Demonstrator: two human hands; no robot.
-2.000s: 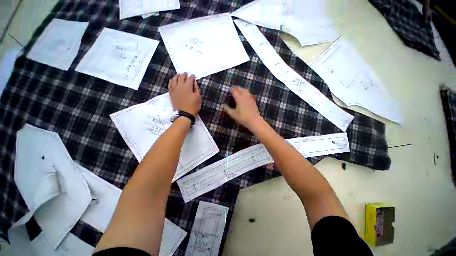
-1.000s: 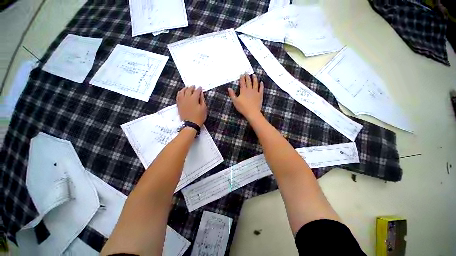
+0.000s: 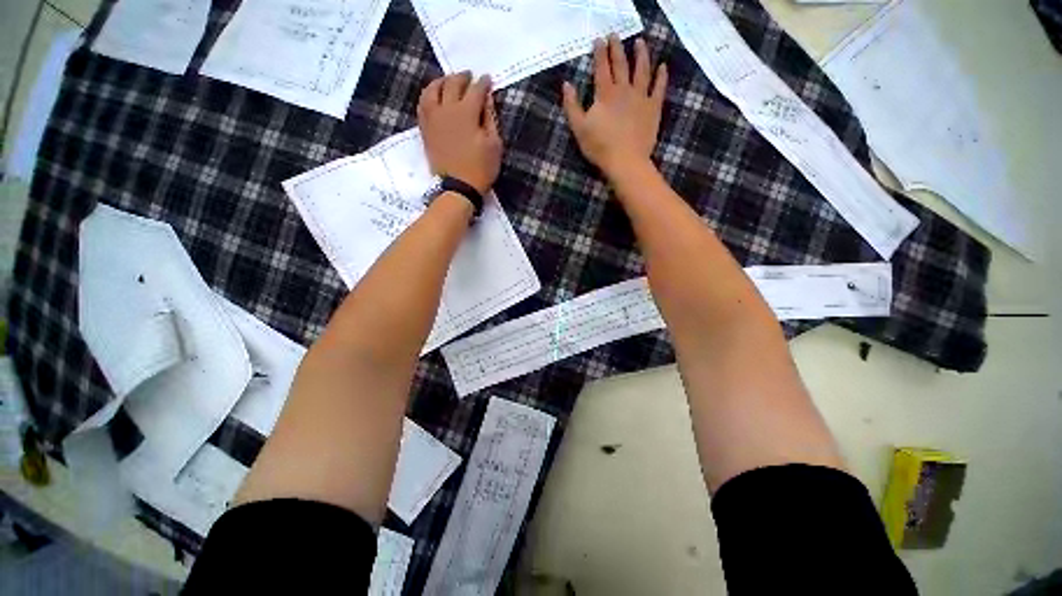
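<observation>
Plaid fabric (image 3: 536, 215) in dark navy with white check lines lies under both hands. My left hand (image 3: 460, 130) rests with its fingers together at the upper right corner of a square paper pattern (image 3: 483, 274), its fingertips by the lower edge of the upper pattern (image 3: 524, 33). The wrist and forearm cover part of the square piece. My right hand (image 3: 620, 111) lies flat with fingers spread on the fabric, fingertips at the lower edge of the upper pattern. No tool shows in it. Whether my left fingers pinch anything small is hidden.
A curved band pattern (image 3: 547, 332) passes under my right forearm. A diagonal strip (image 3: 792, 122) lies to the right, a short strip (image 3: 495, 489) at the near cloth edge. A large pointed piece (image 3: 151, 303) with curling paper is at left. A yellow box (image 3: 906, 498) stands at right.
The view has tilted nearer, so the patterns sit higher in the picture. My right hand has gone from curled to flat with fingers spread, up by the upper pattern. My left hand stays by the square piece.
</observation>
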